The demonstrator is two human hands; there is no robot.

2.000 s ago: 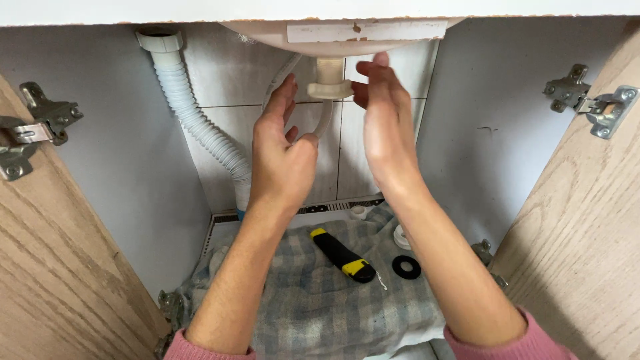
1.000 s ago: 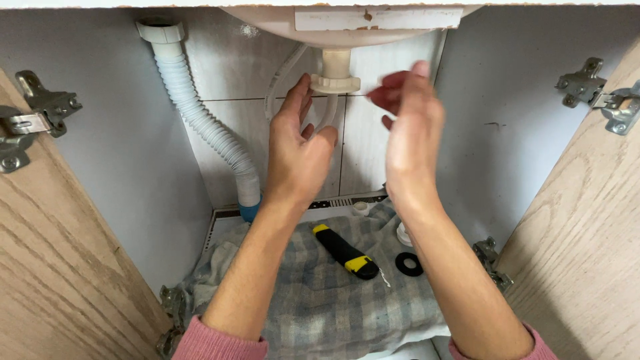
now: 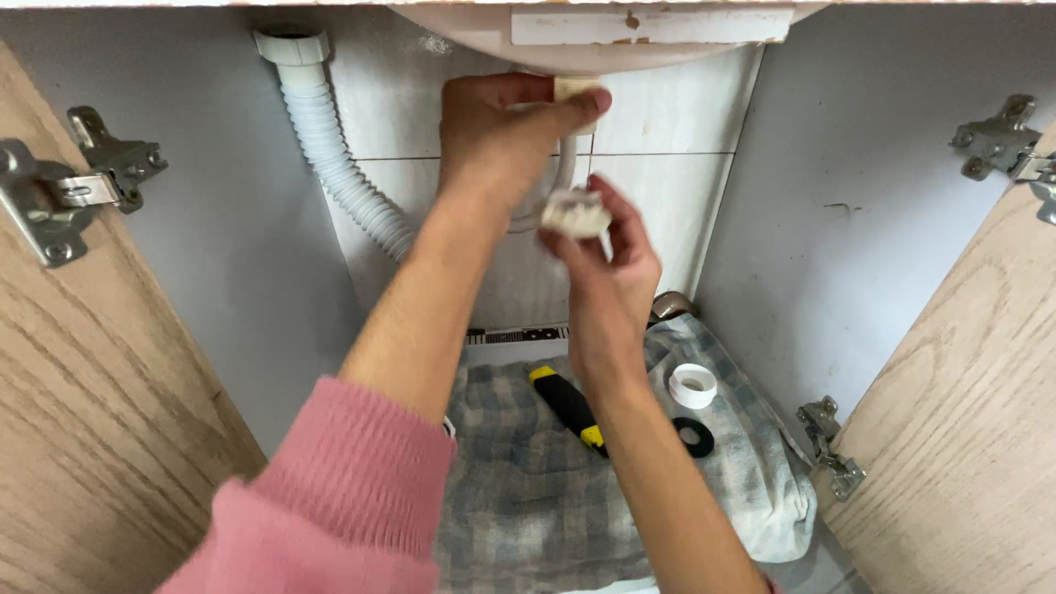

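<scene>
Under the sink basin (image 3: 610,56), my left hand (image 3: 511,124) grips the cream drain tailpiece (image 3: 575,89), thumb across its front. Lower and to the right, my right hand (image 3: 610,256) holds a cream plastic ring nut (image 3: 576,213), slightly blurred, off the tailpiece. A thin pale hose (image 3: 566,165) hangs behind both hands. On a checked cloth (image 3: 528,495) lie a black and yellow utility knife (image 3: 565,404), partly behind my right forearm, a white plastic ring (image 3: 693,386) and a black rubber washer (image 3: 695,437).
A grey corrugated drain hose (image 3: 338,157) with a nut at its top stands by the left cabinet wall. Wooden doors (image 3: 91,346) with metal hinges (image 3: 1002,140) stand open on both sides. Behind is a tiled wall (image 3: 660,198).
The nut that sat around the tailpiece is now off it, in my right hand, which has moved lower. My left hand has moved up onto the tailpiece.
</scene>
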